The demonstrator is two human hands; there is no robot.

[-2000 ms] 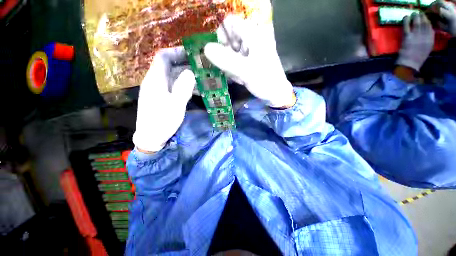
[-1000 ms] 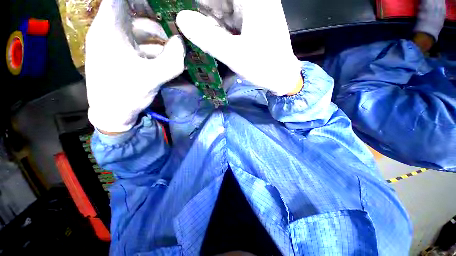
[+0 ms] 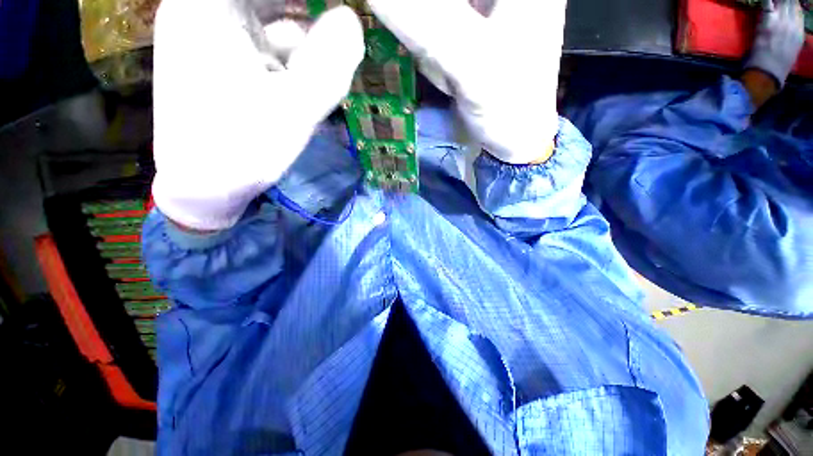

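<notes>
A narrow green circuit board with dark and silvery square parts stands out downward between my hands, above my lap. My left hand, in a white glove, grips its upper left side with thumb and fingers. My right hand, also white-gloved, is at the board's upper right edge. Its fingertips are cut off by the top of the picture. I cannot tell whether it holds the board or a tool. The board's upper end is partly hidden by my hands.
The film-covered pad shows at the upper left. A black tray with red edging and rows of green boards is left of my lap. At the upper right, another person's gloved hand is at a red tray.
The view has tilted down and closer, so pad and hands sit higher and the tape dispenser is nearly out of view. The board hangs more upright; both hands remain around it.
</notes>
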